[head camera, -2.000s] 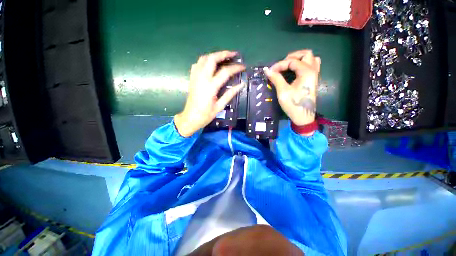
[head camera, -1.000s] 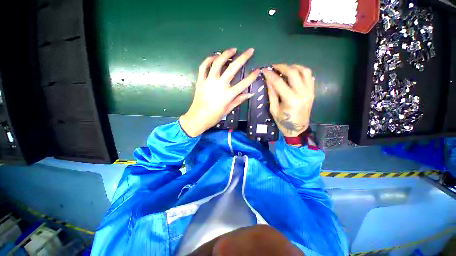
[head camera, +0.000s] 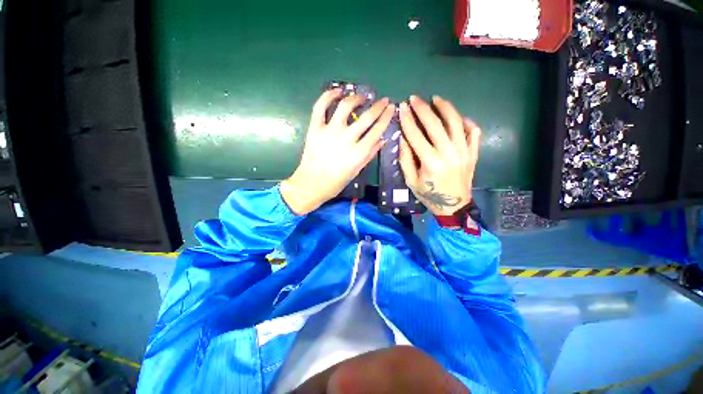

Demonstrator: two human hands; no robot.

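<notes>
Two black phone housings lie side by side at the bench's front edge. The right housing (head camera: 397, 197) has white marks and a pale square at its near end. The left housing (head camera: 339, 86) lies mostly under my left hand (head camera: 339, 146), its far end showing. My left hand is palm down, fingertips reaching the right housing's far end. My right hand (head camera: 442, 152) lies over the right housing's right side, its fingertips at the same far end, close to the left ones. Whether a small component is under the fingertips is hidden.
A black component tray (head camera: 551, 138) at the right holds a glittering component pile (head camera: 601, 165). A red parts bin (head camera: 559, 27) with white contents stands beyond my right hand. A long black housing tray (head camera: 100, 100) is at the left. A small white scrap (head camera: 413, 25) lies on the green bench.
My right hand has gone from a pinch at the right housing's far end to lying flatter along it. My left fingers have moved right, from over the left housing to the right housing's far end.
</notes>
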